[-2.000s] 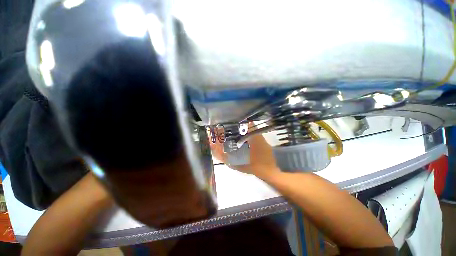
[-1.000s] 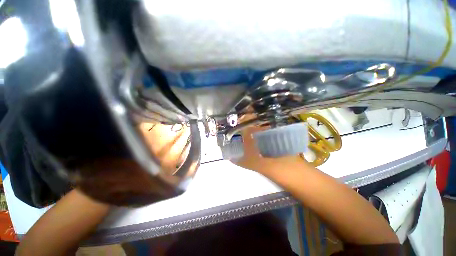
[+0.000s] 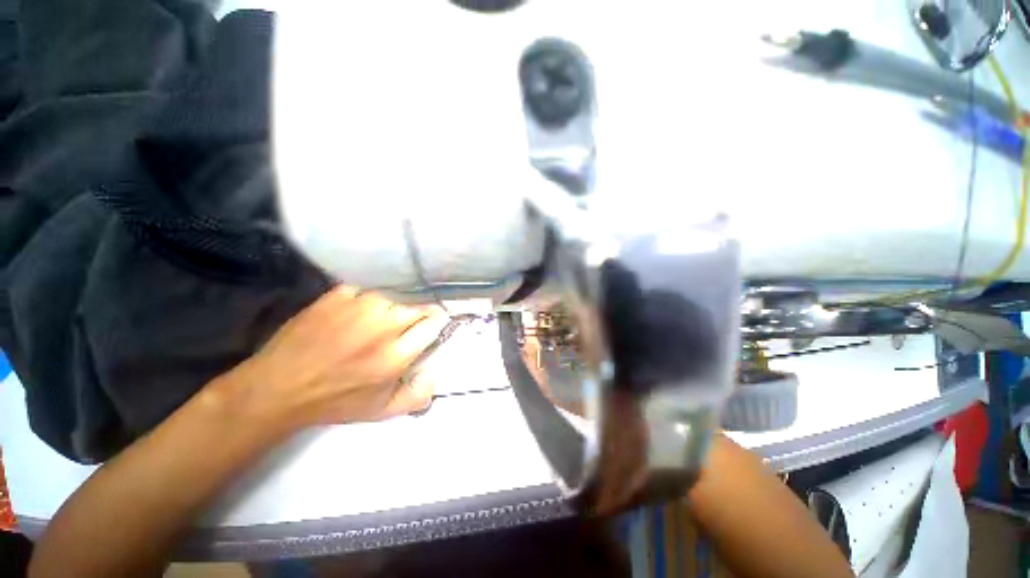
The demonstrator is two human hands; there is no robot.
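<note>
My left hand (image 3: 350,356) is on the white table left of the needle area, fingers bent together. A small, thin dark and silvery tool (image 3: 454,325) shows at its fingertips, possibly snips; its shape is mostly hidden. The white sewing machine head (image 3: 395,147) fills the upper middle. A blurred shiny metal part (image 3: 666,327) in front of it hides most of my right hand; only its forearm shows clearly below. Small metal needle-area parts (image 3: 550,327) are partly visible. The dark grey garment (image 3: 124,305) is heaped left of the machine, behind my left hand.
A grey ribbed knob (image 3: 760,404) hangs under the machine arm. Blurred pens (image 3: 892,73) lie on top of the arm, near a yellow thread (image 3: 1009,215). The table's ruler-marked front edge (image 3: 373,536) curves across the bottom. White sheets (image 3: 892,502) hang at the lower right.
The view has shifted, so the machine head's front and the pens now show. My left hand, earlier hidden behind the metal part, is now visible. The yellow rings under the arm are now mostly hidden.
</note>
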